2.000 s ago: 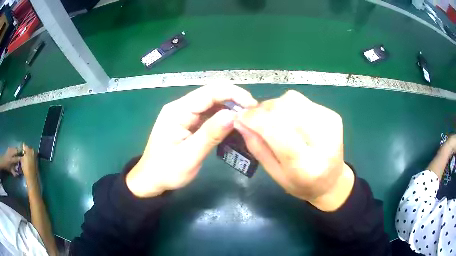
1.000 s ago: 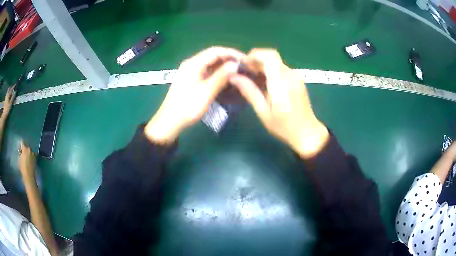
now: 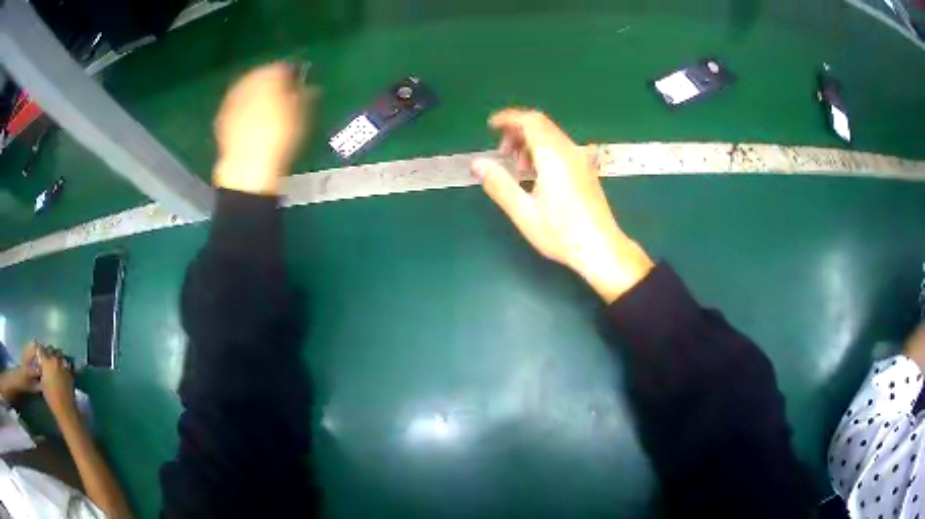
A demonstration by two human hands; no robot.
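Observation:
A black phone housing (image 3: 380, 120) lies slanted on the green surface beyond the metal strip, between my hands. Its round part is at the upper right and its white keypad area at the lower left. My left hand (image 3: 262, 122) is blurred, to the left of this housing and apart from it. A small dark bit shows at its fingertips; whether it grips something is hidden. My right hand (image 3: 543, 177) hovers over the strip, right of the housing, with thumb and fingers apart and nothing visible in it.
More housings lie beyond the worn metal strip (image 3: 700, 159), one at right (image 3: 693, 81) and one further right (image 3: 835, 104). A grey post (image 3: 101, 112) stands at left. A dark smartphone (image 3: 104, 309) lies far left. Co-workers' arms show at both lower sides.
My hands have parted and the housing they held is no longer between them; one now lies beyond the strip. My left hand has moved left and outward. The view has shifted.

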